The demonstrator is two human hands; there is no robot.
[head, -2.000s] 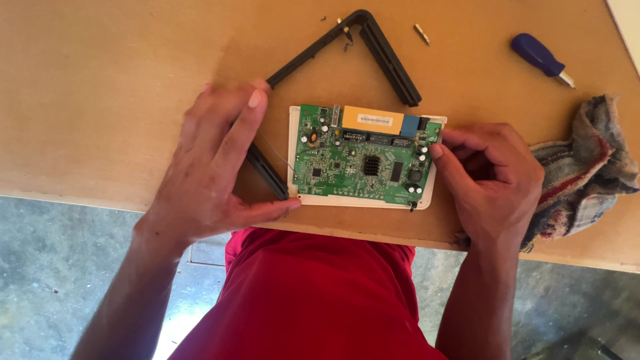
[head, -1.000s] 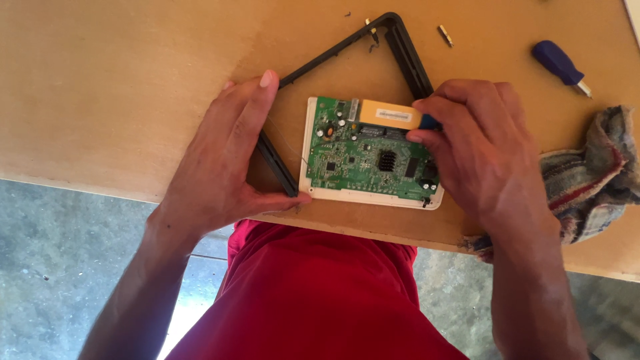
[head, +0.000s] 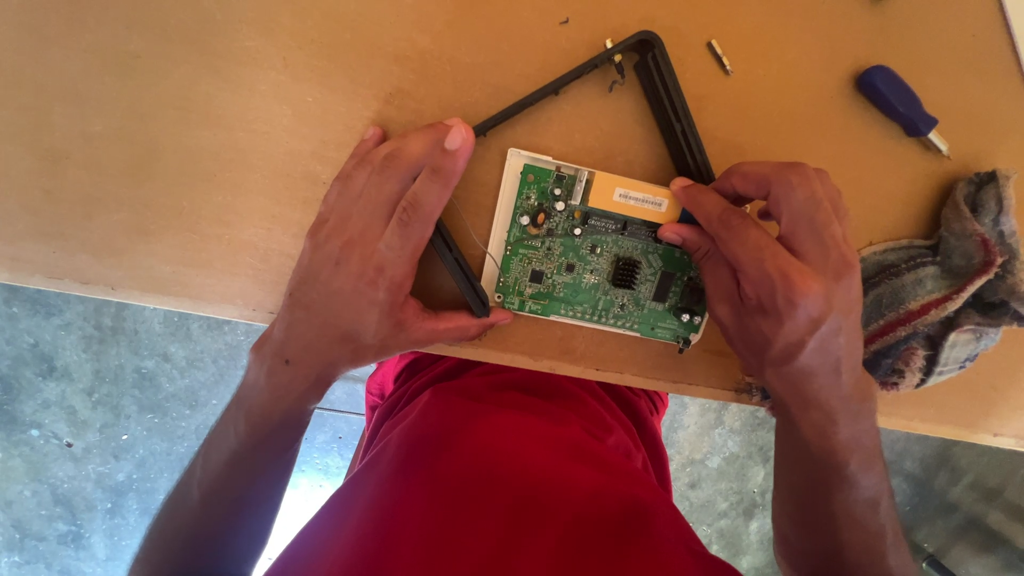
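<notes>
A green circuit board [head: 588, 264] lies in a white plastic shell [head: 502, 212] near the table's front edge, tilted slightly. Along its upper side runs a yellow port block [head: 632, 197] with a printed label. My right hand [head: 780, 248] pinches the right end of that block with thumb and fingers, covering the blue part there. A black plastic frame [head: 560, 82] stands around the board's upper and left sides. My left hand [head: 384, 248] grips the frame's left part, thumb at its lower corner beside the shell. A thin wire [head: 474, 228] runs from the board's left edge towards this hand.
A blue-handled screwdriver [head: 898, 100] lies at the upper right. Below it is a crumpled plaid cloth [head: 944, 292], right of my right hand. A small brass-coloured connector [head: 720, 58] lies beyond the frame, and another metal connector [head: 614, 56] is at the frame's upper side. The wooden table's front edge [head: 560, 366] borders my red clothing.
My right hand has moved from the board's right edge onto the right end of the yellow port block. My left hand remains at the black frame.
</notes>
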